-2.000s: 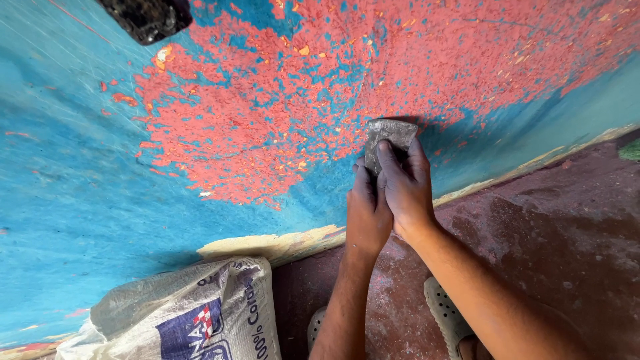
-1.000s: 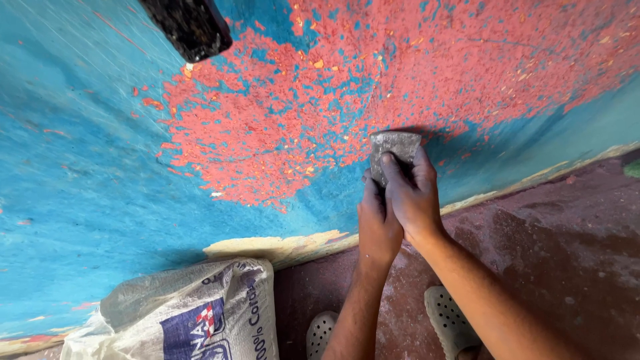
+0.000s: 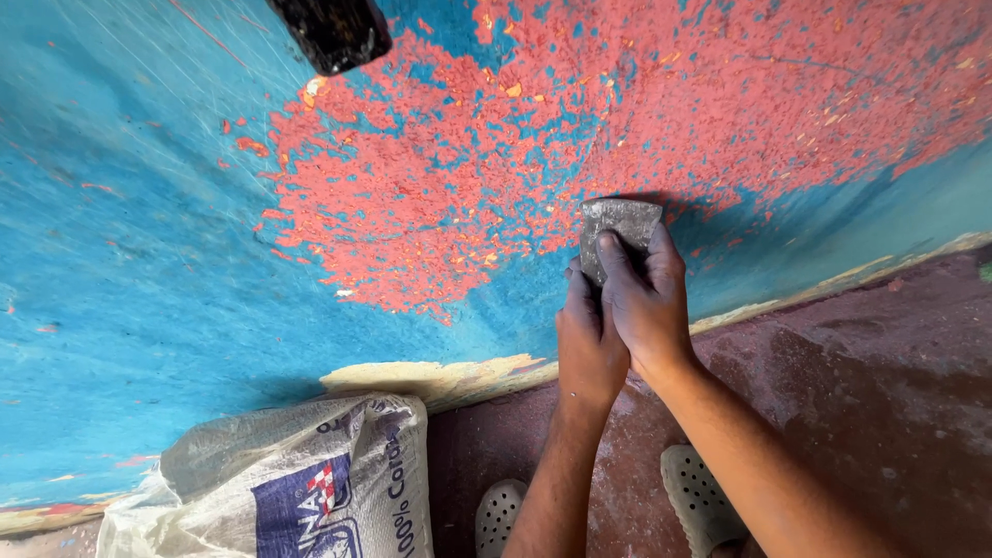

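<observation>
A flat grey metal scraper blade [image 3: 622, 218] rests with its wide upper edge at the painted wall [image 3: 434, 170], where blue shows beneath flaking coral-red paint. My right hand [image 3: 647, 298] grips the blade, thumb across its face. Just left of it and pressed against it, my left hand [image 3: 593, 337] also closes on the lower part of the scraper; its fingers are partly hidden. Both hands are dusted grey.
A white woven plastic sack [image 3: 372, 465] bearing print leans at the wall's foot on the lower left. A dark, blocky object [image 3: 333, 35] juts in at the top. Clogs [image 3: 697, 492] stand on the dusty reddish floor [image 3: 852, 403]. Bare plaster shows along the wall's base.
The view has shifted slightly. Both hands stay on the scraper at the lower edge of the coral-red patch, with little plain change in their grip.
</observation>
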